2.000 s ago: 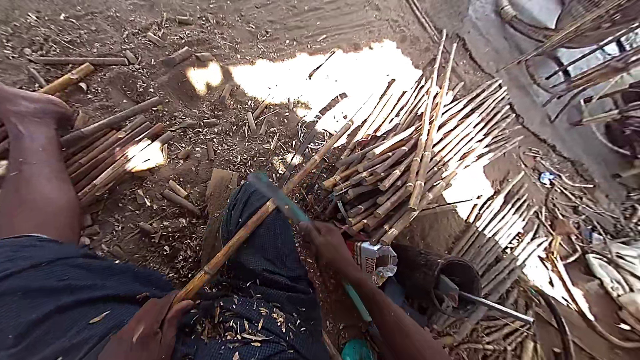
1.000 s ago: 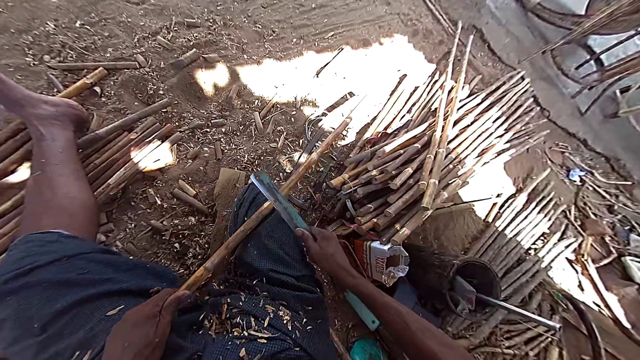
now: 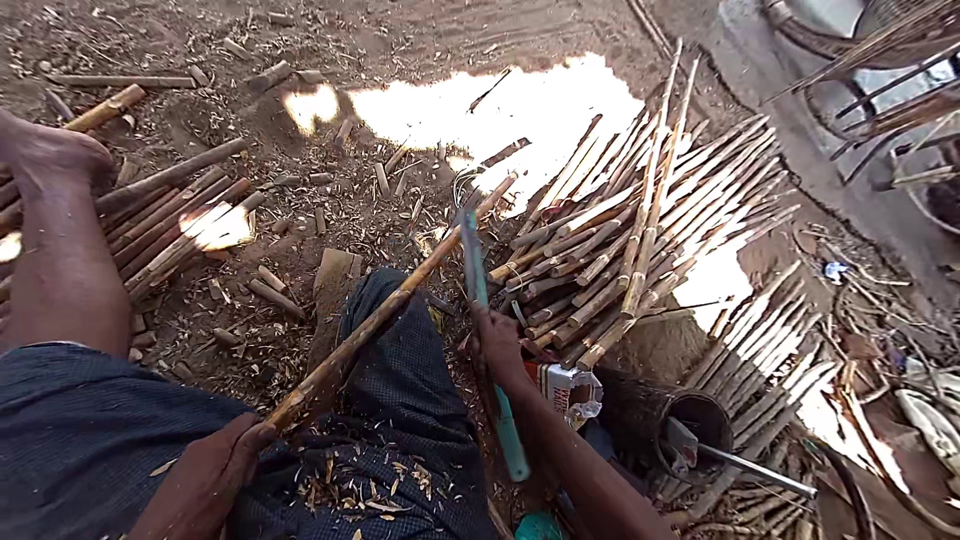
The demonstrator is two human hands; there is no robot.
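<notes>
My left hand (image 3: 225,457) grips the lower end of a bamboo or cane pole (image 3: 367,326), which slants up across my raised knee toward the upper right. My right hand (image 3: 495,345) is closed around the middle of a long green-handled blade tool (image 3: 510,435). The tool's upper part overlaps the pole near its far end; whether they touch I cannot tell. Pale shavings (image 3: 375,487) lie on the dark checked cloth (image 3: 97,420) over my lap.
A large heap of cut poles (image 3: 615,247) lies at the right, with more poles (image 3: 765,367) beyond it. An open cylinder (image 3: 697,420) holding a metal rod and a printed packet (image 3: 562,390) are beside my right forearm. Darker sticks (image 3: 172,225) lie near my foot; offcuts litter the ground.
My right hand and the green tool have moved along toward the pole's far end, and the tool stands steeper than before. My left hand keeps its hold on the pole's lower end.
</notes>
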